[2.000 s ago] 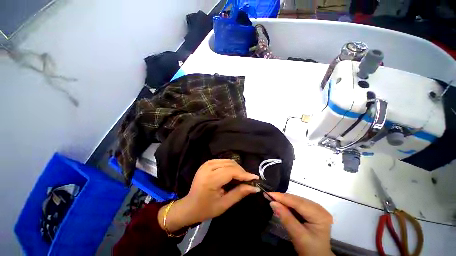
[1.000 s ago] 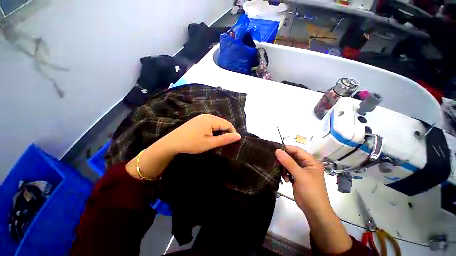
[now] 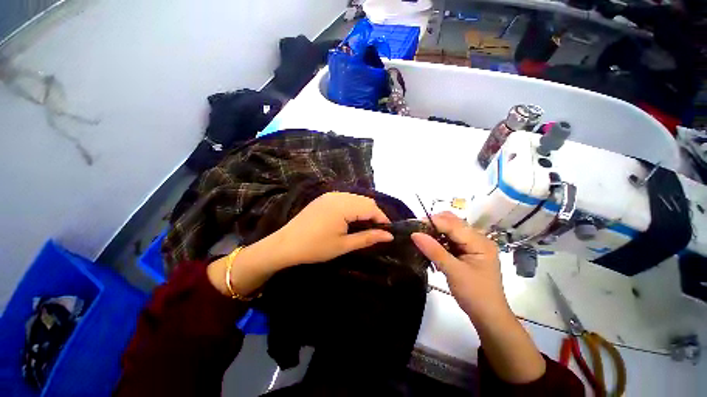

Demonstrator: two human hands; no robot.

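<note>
A dark plaid garment (image 3: 256, 174) lies crumpled on the white table left of the sewing machine, and its dark lining (image 3: 349, 318) hangs over the table's front edge. My left hand (image 3: 333, 229) pinches a narrow folded edge of the garment between thumb and fingers. My right hand (image 3: 465, 267) pinches the same edge a little to the right. A thin dark sliver sticks up from my right fingertips; I cannot tell what it is.
The white sewing machine (image 3: 535, 186) stands at right, with red-and-orange-handled scissors (image 3: 574, 326) before it. A patterned bottle (image 3: 508, 132) stands behind it. A blue bag (image 3: 355, 77) is at the back. A blue bin (image 3: 93, 310) stands on the floor at left.
Since a second ago, the plaid panel stretched between my hands has been gathered into a narrow edge. My hands have come closer together, my left hand moving slightly down and right.
</note>
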